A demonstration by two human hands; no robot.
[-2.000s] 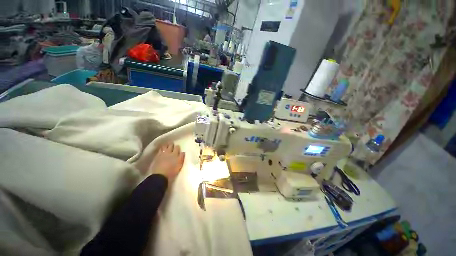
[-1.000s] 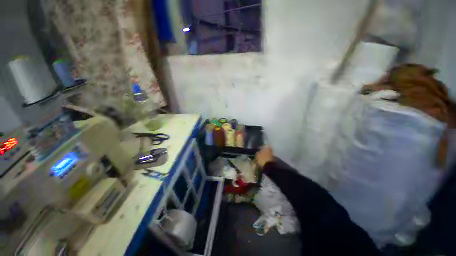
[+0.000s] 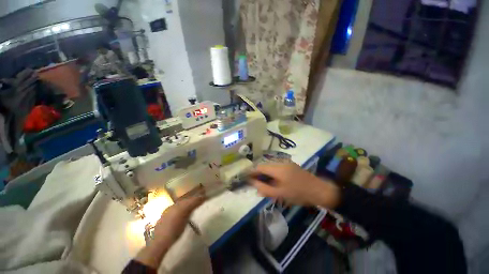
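My right hand (image 3: 292,184) is in front of the off-white sewing machine (image 3: 177,166), closed on a thin dark tool (image 3: 262,178). The tool is blurred and points left toward my left hand. My left hand (image 3: 174,222) is beside the lit needle area (image 3: 153,208), partly covering it. Its fingertips are near the tool's far end; whether they touch or hold it cannot be told. The cream fabric (image 3: 99,230) lies under the needle area and spreads left.
Scissors (image 3: 282,141) and a clear bottle with a blue cap (image 3: 289,104) are at the table's right end. A white thread cone (image 3: 220,67) stands behind. Mixed thread cones (image 3: 351,163) and a white roll (image 3: 274,227) are low at right.
The view swung right, then back to the machine. My right hand reached beside the thread cones low at right and is now at the machine with a tool. My left hand is near the needle.
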